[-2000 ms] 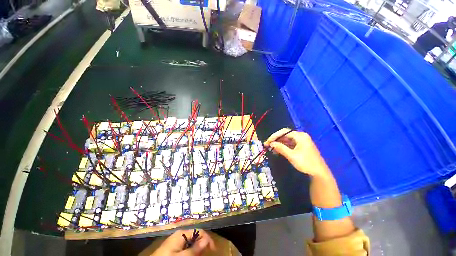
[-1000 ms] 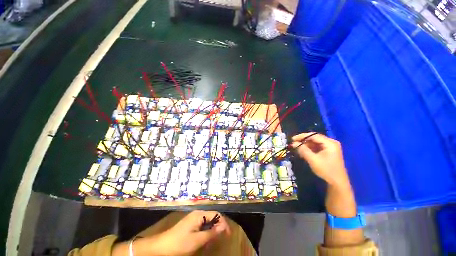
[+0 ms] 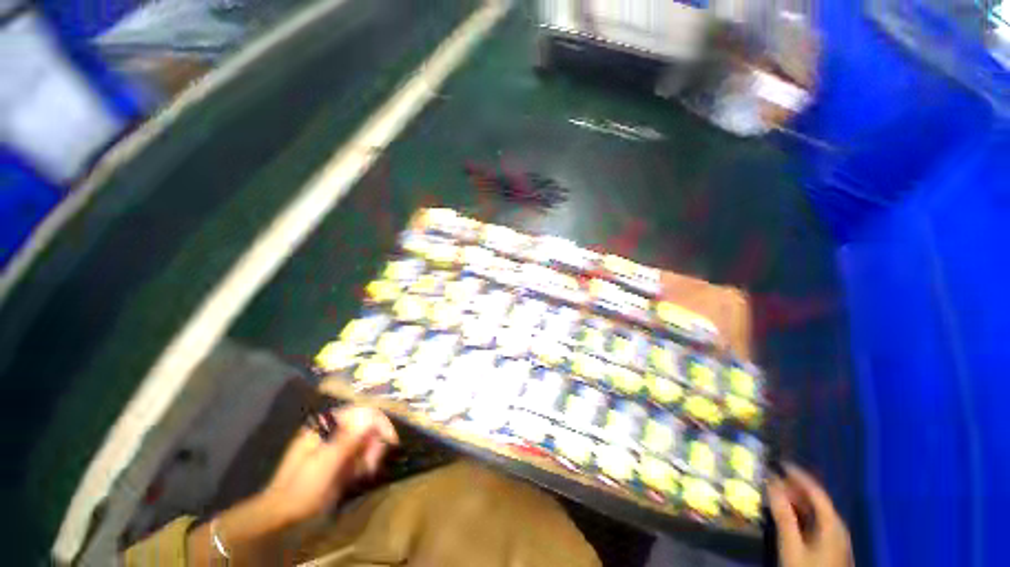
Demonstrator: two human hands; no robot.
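Observation:
Rows of small circuit boards [image 3: 532, 354] with white, yellow and blue parts lie on a tan carrier board [image 3: 709, 301] on the green worktop. The frame is blurred. My left hand [image 3: 338, 449] is below the near left edge of the carrier, closed around a bunch of black lead wires [image 3: 321, 422]. My right hand [image 3: 806, 518] is at the near right corner of the carrier, cut off by the bottom edge. Something dark shows at its fingertips, but blur hides what it is. Red wires show only as faint smears.
Loose black wires [image 3: 518, 186] lie on the dark green worktop [image 3: 665, 188] beyond the boards. A cream edge rail [image 3: 266, 260] runs along the left, beside the conveyor. Large blue bins [image 3: 930, 310] stand at the right. A white machine [image 3: 620, 27] and a clear plastic bag [image 3: 740, 111] are at the far end.
The view has turned, so the boards appear tilted and farther right. My right hand has moved from the boards' right side down to the near right corner. My left hand still holds the wires.

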